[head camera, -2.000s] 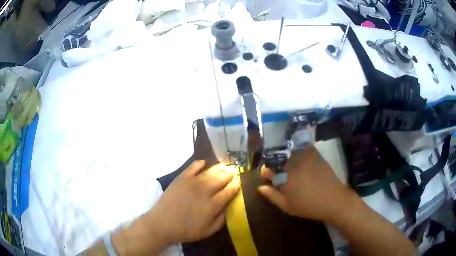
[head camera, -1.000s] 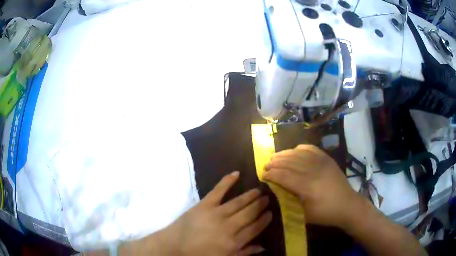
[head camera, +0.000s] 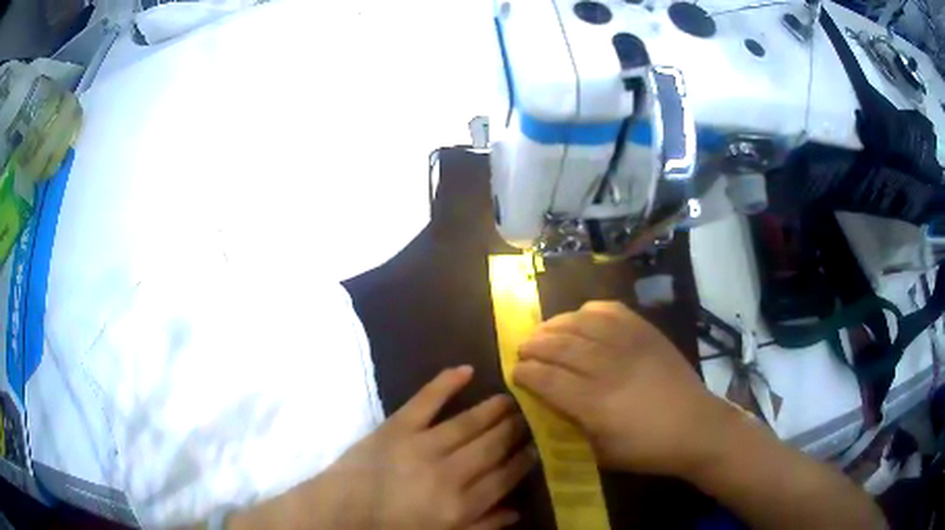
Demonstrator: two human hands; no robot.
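A dark brown fabric panel (head camera: 414,326) lies flat under the head of the white sewing machine (head camera: 580,155). A bright yellow strip (head camera: 515,300) lies on it, running from the needle area down to the bottom edge of the view. My right hand (head camera: 622,399) rests over the strip's right side, fingertips on the strip and thumb hidden; I cannot tell whether it pinches the strip. My left hand (head camera: 430,466) lies on the dark panel left of the strip, fingers spread, holding nothing. The needle and presser foot are too blurred to make out well.
A large white fabric heap (head camera: 207,259) covers the table left of the panel. A small grey rectangle (head camera: 654,289) lies right of the needle. Snips (head camera: 717,331) with a pale tie lie further right, near a dark green strap (head camera: 829,329). Black printed cloth (head camera: 870,176) wraps the machine arm.
Since two seconds ago, both hands have moved away from the needle toward me, and my right hand has come onto the yellow strip. The view has shifted, with more of the dark panel showing.
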